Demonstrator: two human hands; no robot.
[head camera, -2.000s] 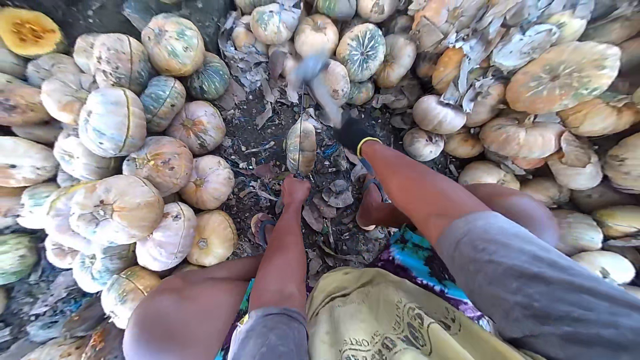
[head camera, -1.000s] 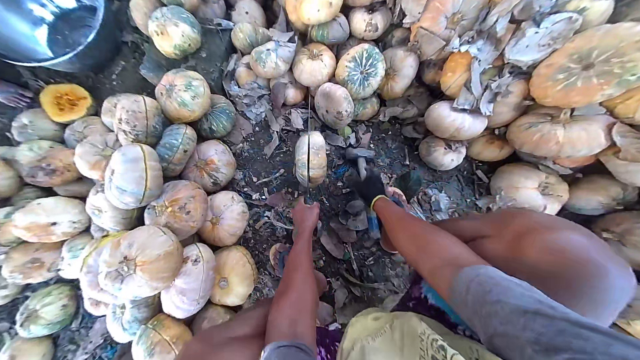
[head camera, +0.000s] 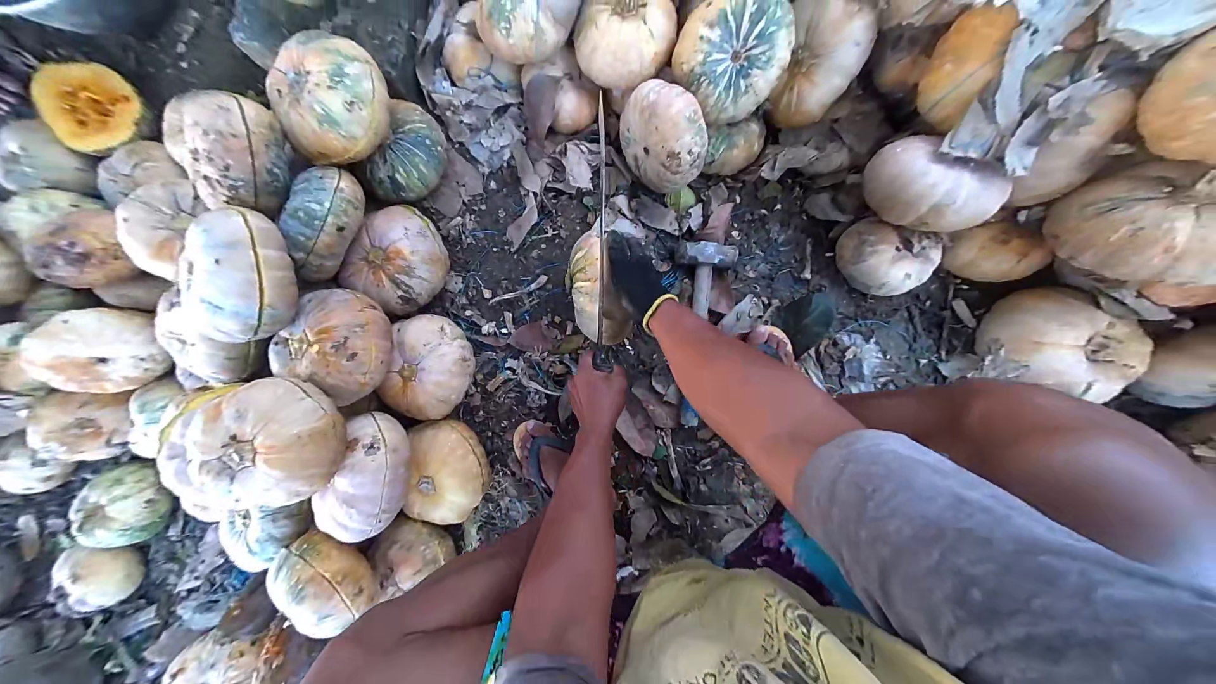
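Note:
My left hand (head camera: 598, 391) is closed round the handle of a long-bladed knife (head camera: 601, 190), its blade pointing away from me over a small pumpkin (head camera: 584, 280) on the ground. How deep the blade sits in the pumpkin cannot be told. My right hand (head camera: 635, 274), in a dark glove with a yellow cuff, rests against the pumpkin's right side; its fingers are partly hidden. A hammer (head camera: 708, 254) lies on the ground just right of the gloved hand, with its head away from me.
Many pumpkins (head camera: 237, 275) are piled at the left, several scored with dark lines. A cut pumpkin half (head camera: 85, 106) shows orange flesh. More pumpkins (head camera: 1064, 342) lie at the right and far side. Dry leaves (head camera: 636, 427) litter the soil between my sandalled feet. A metal basin's edge (head camera: 85, 11) shows at top left.
The hammer, raised in my right hand two seconds ago, now lies on the ground, let go. My gloved hand has moved onto the pumpkin's right side. My left hand has kept hold of the knife.

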